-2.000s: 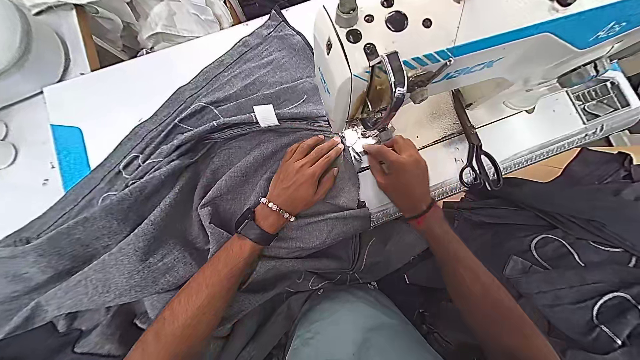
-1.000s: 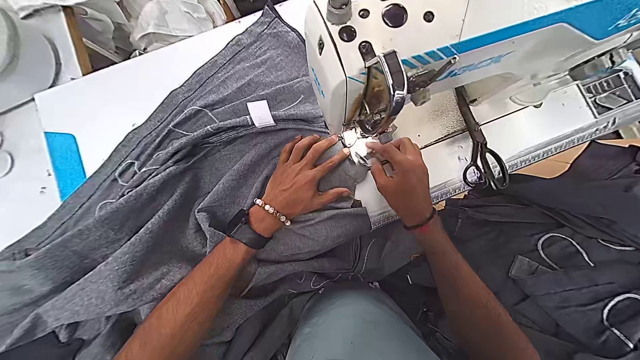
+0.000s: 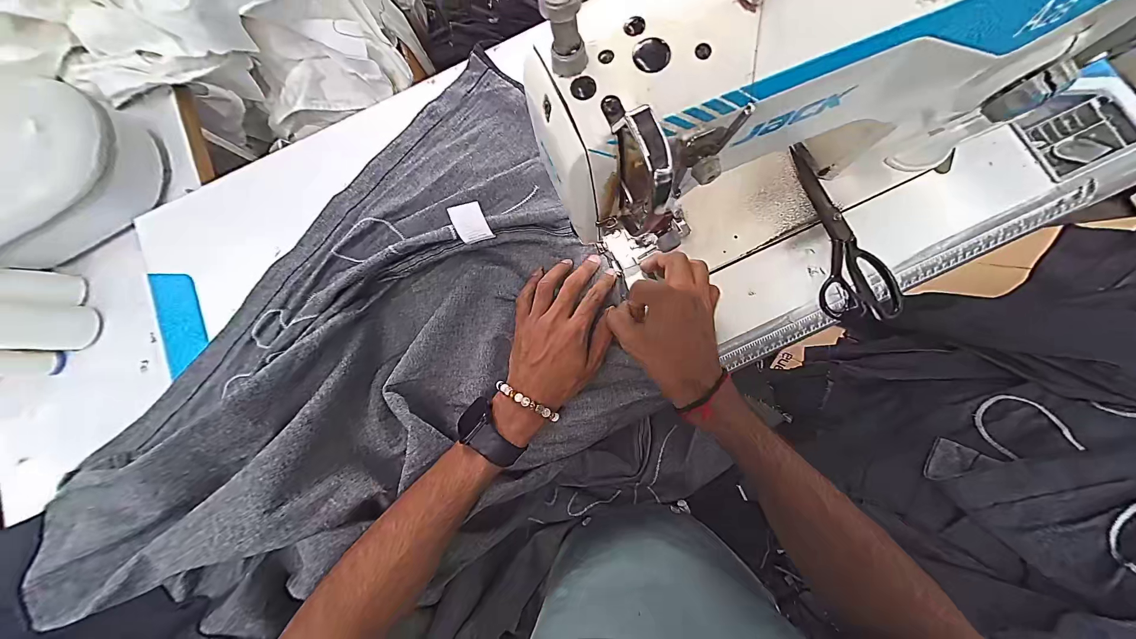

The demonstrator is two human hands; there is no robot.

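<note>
A Jack sewing machine (image 3: 701,133) stands at the upper right, its lit presser foot (image 3: 626,253) down by the cloth. Grey fabric with a small white label (image 3: 470,222) spreads from the machine over the table; call it the grey garment (image 3: 355,373). My left hand (image 3: 564,333) lies flat on it, fingers spread, fingertips just below the presser foot. Bent fingers of my right hand (image 3: 670,328) pinch at the fabric edge right of the foot, beside the left fingertips. What exactly they pinch is hidden.
Black scissors (image 3: 856,275) lie on the machine bed at right, across a measuring tape (image 3: 799,328) along its edge. Dark garments (image 3: 1021,399) are heaped at lower right. White thread cones (image 3: 53,306) and white cloth (image 3: 311,62) are at the left and upper left.
My right hand has moved closer to the left hand, its fingers now curled near the left fingertips. The left hand stays flat on the grey garment.
</note>
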